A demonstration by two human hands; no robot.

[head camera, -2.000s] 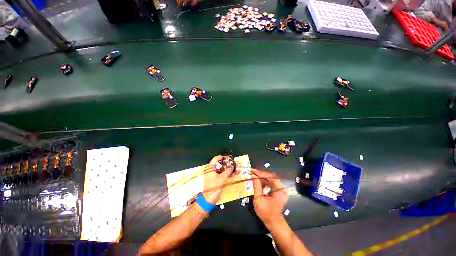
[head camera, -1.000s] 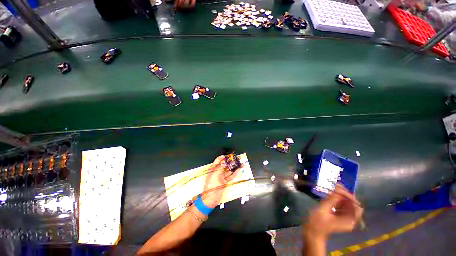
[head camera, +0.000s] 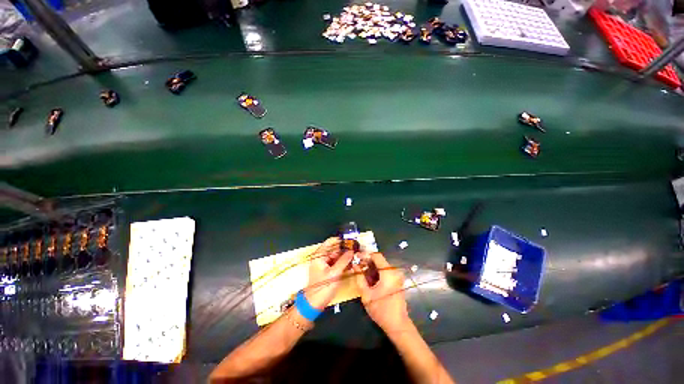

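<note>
My left hand [head camera: 326, 271], with a blue band on the wrist, holds a small black electronic module [head camera: 349, 244] with orange-copper patches above the pale yellow work sheet [head camera: 281, 276]. My right hand [head camera: 381, 286] is at the module's right side, its fingers close together near a dark reddish-brown bit; what they grip is too small to tell. The fingers partly hide the module. Another module [head camera: 429, 219] lies on the bench, up and right of my hands. The blue parts bin [head camera: 531, 279] with white pieces inside stands to the right.
Loose white pads [head camera: 403, 244] lie around the sheet and bin. A white dotted sheet [head camera: 157, 289] and a clear blister tray [head camera: 60, 292] are at left. Modules [head camera: 272, 142] lie on the green belt. Beyond are a white pile [head camera: 367, 22], white grid tray [head camera: 514, 26] and red tray [head camera: 630, 45].
My right hand has moved left from the blue bin to the module in my left hand. The modules on the belt appear slightly further right.
</note>
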